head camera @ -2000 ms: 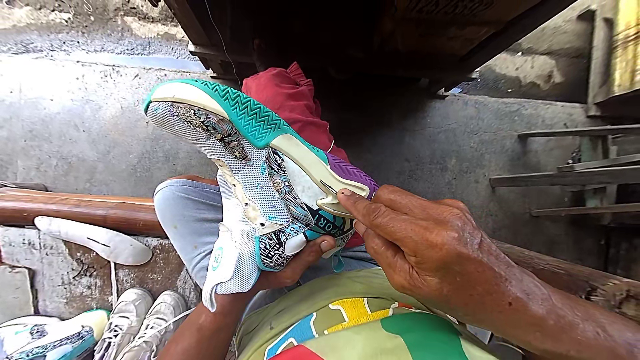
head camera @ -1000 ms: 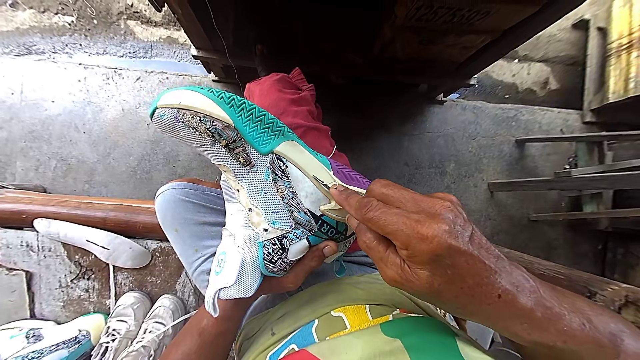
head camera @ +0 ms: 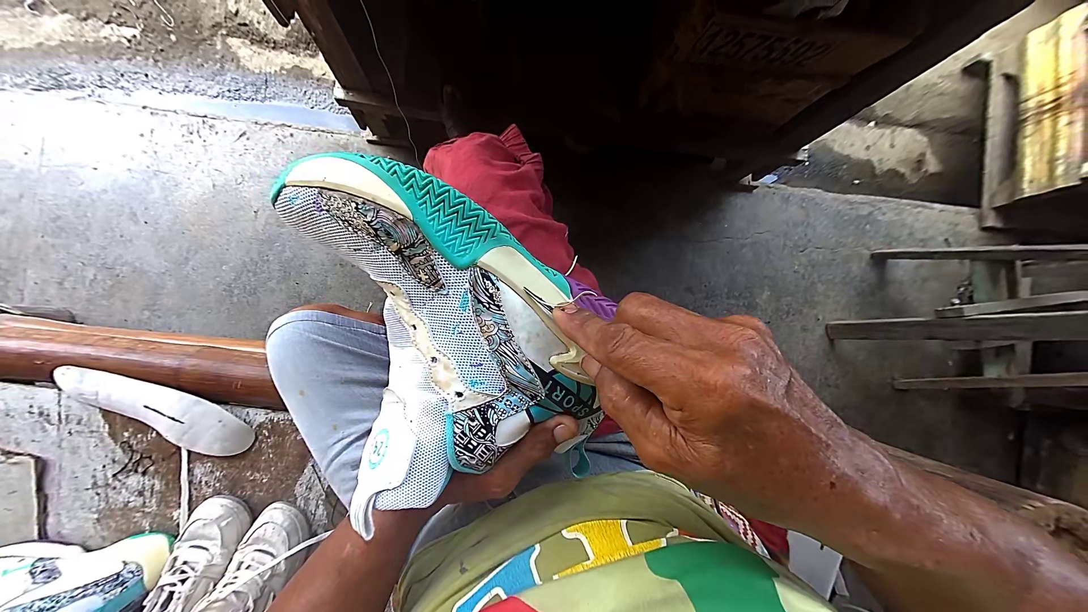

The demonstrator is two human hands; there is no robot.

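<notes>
A white mesh sneaker [head camera: 433, 331] with a teal and purple zigzag sole and patterned panels lies on its side over my lap, its toe toward the upper left. My left hand [head camera: 518, 463] grips it from below near the heel, thumb on the upper, its other fingers mostly hidden behind the shoe. The index finger and thumb of my right hand [head camera: 671, 374] press together at the sole edge, where a thin pale thread [head camera: 580, 296] sticks up. Whether a tool is inside the right fingers cannot be told.
A white insole [head camera: 157, 410] rests by a brown wooden rail [head camera: 144, 353] on the left. Below it are a pair of white lace-up sneakers [head camera: 229, 552] and a matching patterned shoe [head camera: 89, 578]. A dark wooden structure [head camera: 544, 68] stands ahead, wooden slats [head camera: 960, 327] at right.
A loop of thread now shows at the sole edge beside my right fingertips. My right hand stays close to that edge, and my left hand still grips the sneaker.
</notes>
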